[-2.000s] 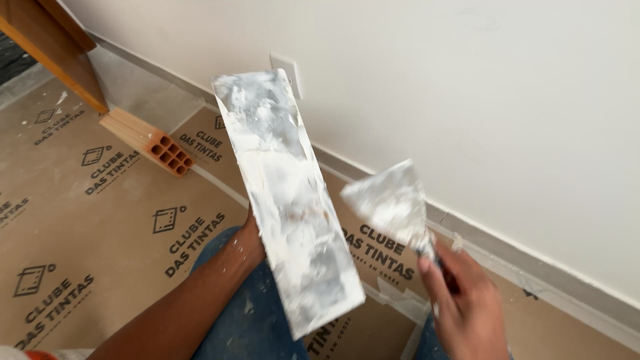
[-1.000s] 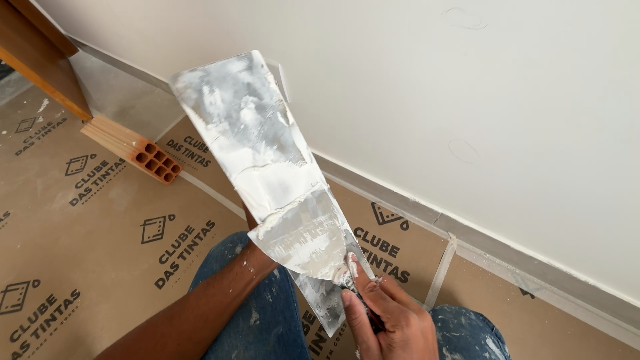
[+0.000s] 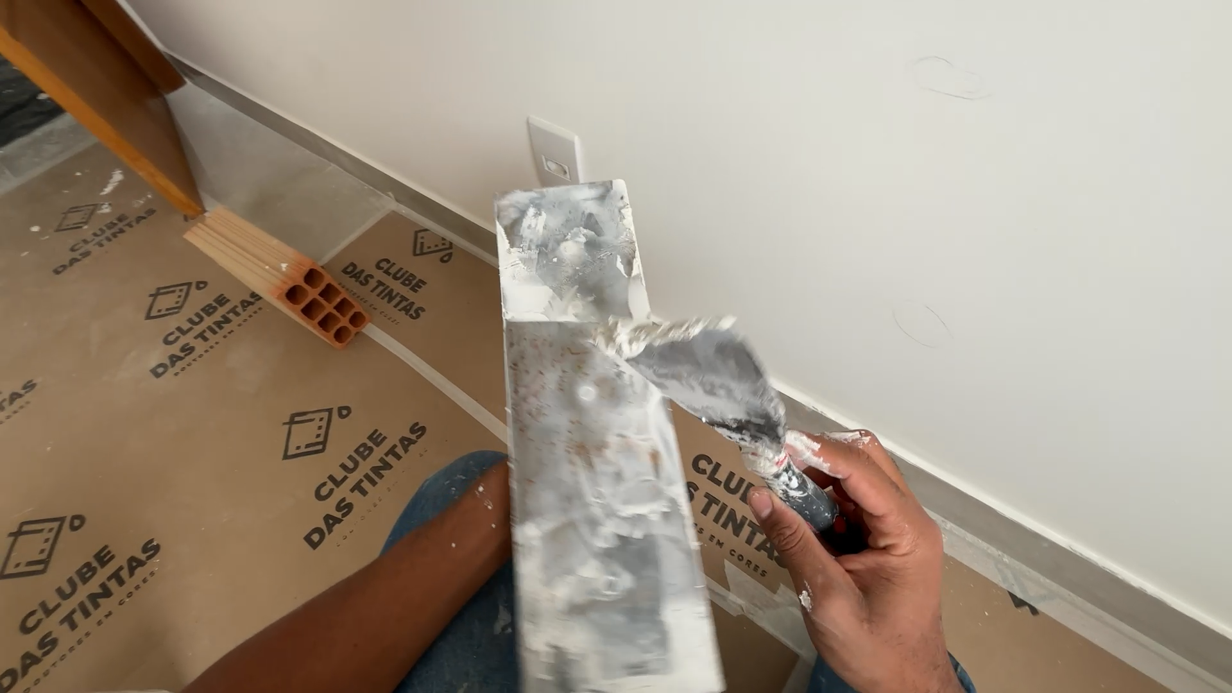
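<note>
A long rectangular metal plastering blade [image 3: 602, 462], smeared with white and grey filler, stands out in front of me, its far end near the wall socket. My left forearm reaches behind it; the left hand itself is hidden by the blade. My right hand [image 3: 866, 549] grips the dark handle of a putty knife [image 3: 717, 380], thumb and fingers around it. Whitish filler lies in a ridge along the knife's edge, which is at the right side of the long blade. White filler also marks the right fingers.
Printed brown paper [image 3: 221, 462] covers the floor, with taped seams. A hollow clay brick [image 3: 279, 274] lies by an orange-brown wooden panel [image 3: 115, 96] at the left. The white wall [image 3: 866, 192] has faint pencil marks, a socket [image 3: 555, 152] and a grey baseboard [image 3: 1011, 520].
The putty knife has turned over and moved up along the long blade from its lower part, now with a ridge of filler on its edge. The long blade stands more upright in view.
</note>
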